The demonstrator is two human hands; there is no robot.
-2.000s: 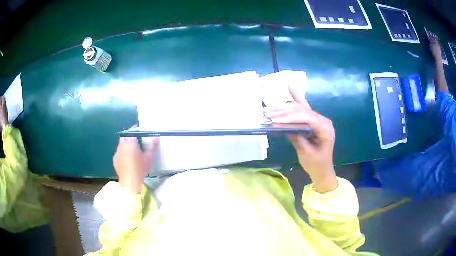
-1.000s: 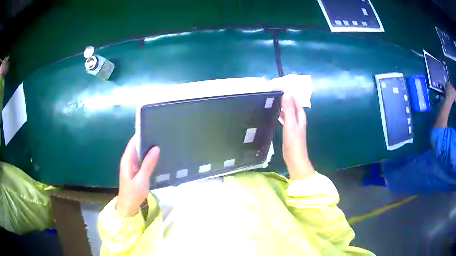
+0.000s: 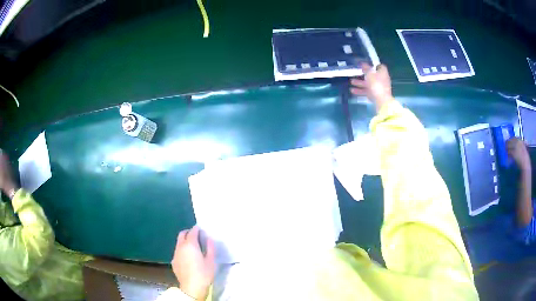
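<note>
A dark-faced tablet (image 3: 317, 50) with small white squares along its lower edge lies on a white sheet on the darker green strip. My right hand (image 3: 374, 84) is stretched out at its lower right corner, fingers apart; whether they touch it is unclear. A stack of bright white sheets (image 3: 267, 203) lies in front of me. My left hand (image 3: 194, 258) is at the stack's lower left corner; whether it pinches the sheets is unclear.
Another tablet (image 3: 436, 54) lies farther right on the strip. A dispenser bottle (image 3: 139, 126) stands left. White pieces (image 3: 352, 170) lie beside the stack. At right are a tablet (image 3: 480, 169), a blue tray (image 3: 503, 144) and a neighbour's hand (image 3: 518, 154). A carton (image 3: 103, 281) is below left.
The tablet has left my hands, and one now lies on the strip by my right hand, which has reached forward. My left hand stays near the stack. The view has tilted up.
</note>
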